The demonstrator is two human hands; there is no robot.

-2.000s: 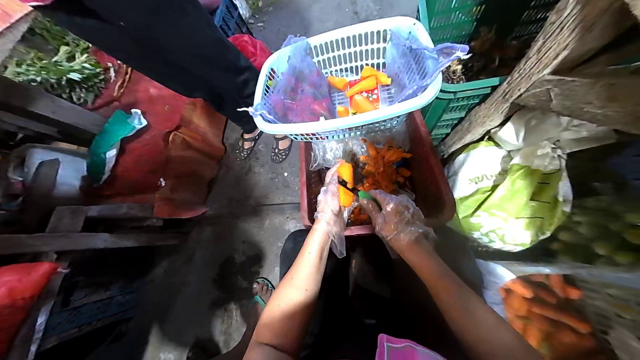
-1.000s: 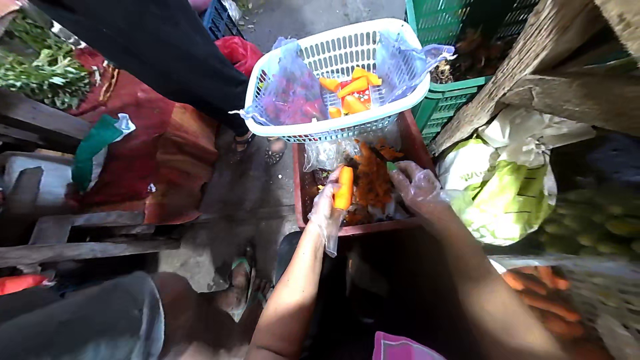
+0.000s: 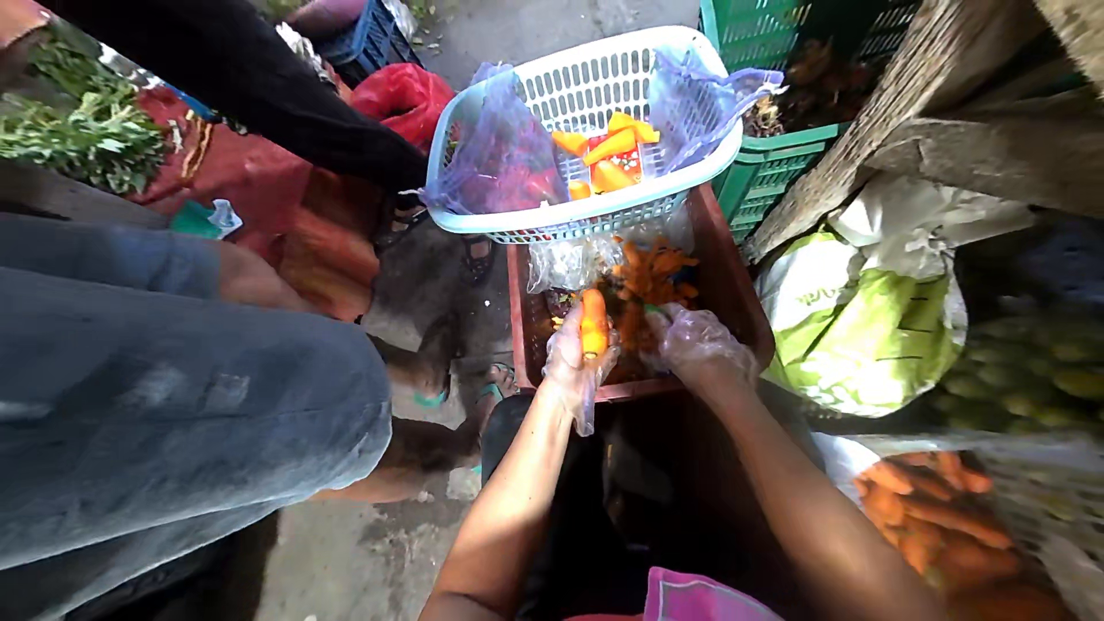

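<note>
My left hand (image 3: 573, 358), in a clear plastic glove, holds a peeled orange carrot (image 3: 593, 323) upright over a red plastic crate (image 3: 733, 285). My right hand (image 3: 699, 341), also gloved, is just right of the carrot and apart from it. Its fingers close on a small tool with a green part (image 3: 657, 309); its kind cannot be told. Orange peelings (image 3: 651, 272) and a clear plastic bag (image 3: 573, 261) lie in the crate below. Across the crate's far end rests a light blue plastic basket (image 3: 586, 211) with cut orange pieces (image 3: 612, 147) and purple mesh bags (image 3: 509, 155).
A person's legs in grey-blue jeans (image 3: 190, 405) are close on the left, with another person in black trousers (image 3: 259, 82) beyond. Green crates (image 3: 776, 164), a wooden post (image 3: 871, 112), a green-white sack (image 3: 871, 336) and a pile of carrots (image 3: 936, 517) stand at the right.
The person in jeans has come in from the left, covering much of that side. My left hand still holds the carrot; the green part in my right hand remains near the peelings.
</note>
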